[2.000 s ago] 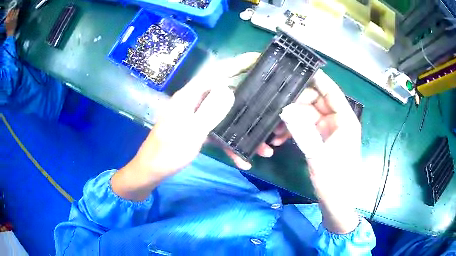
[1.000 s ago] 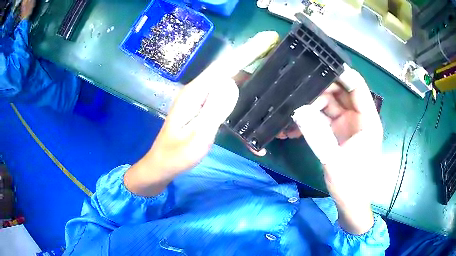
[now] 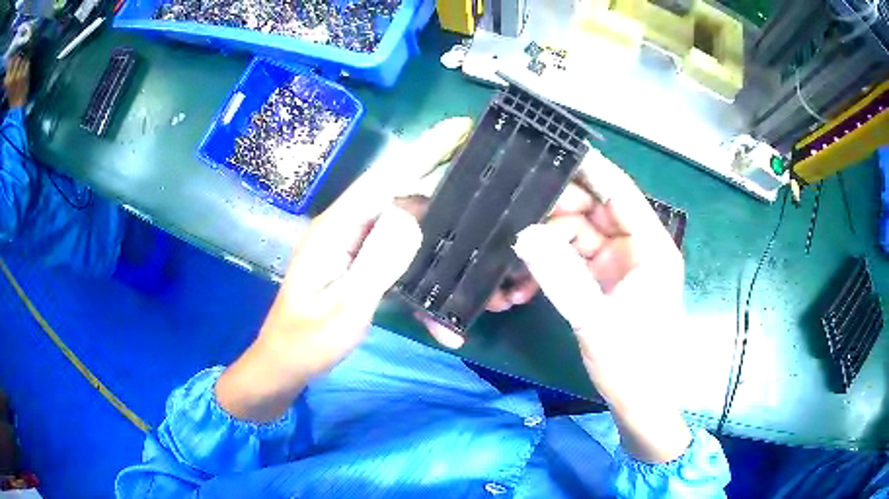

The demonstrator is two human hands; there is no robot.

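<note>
A black plastic housing [image 3: 492, 210] is held in front of me above the bench edge, tilted, its grid-like end up and to the right and its long slots facing me. My left hand [image 3: 341, 268] grips its left side, fingers partly behind it. My right hand [image 3: 614, 263] holds its right side, with the thumb at the right edge and fingers partly behind. Both hands look overexposed. I cannot tell whether a small metal part is in the fingertips.
A small blue bin [image 3: 283, 136] of shiny parts is left; a large blue bin [image 3: 390, 63] is behind. A white press base plate [image 3: 624, 112] is at back. Other black housings lie far left [image 3: 109, 93] and right [image 3: 851, 326]. A cable [image 3: 746, 302] crosses the bench. A person's sleeve [image 3: 49, 205] shows left.
The view shifted left and right again. Against the frame one second ago, the housing and both hands appear lower and further left. Both hands still hold the housing.
</note>
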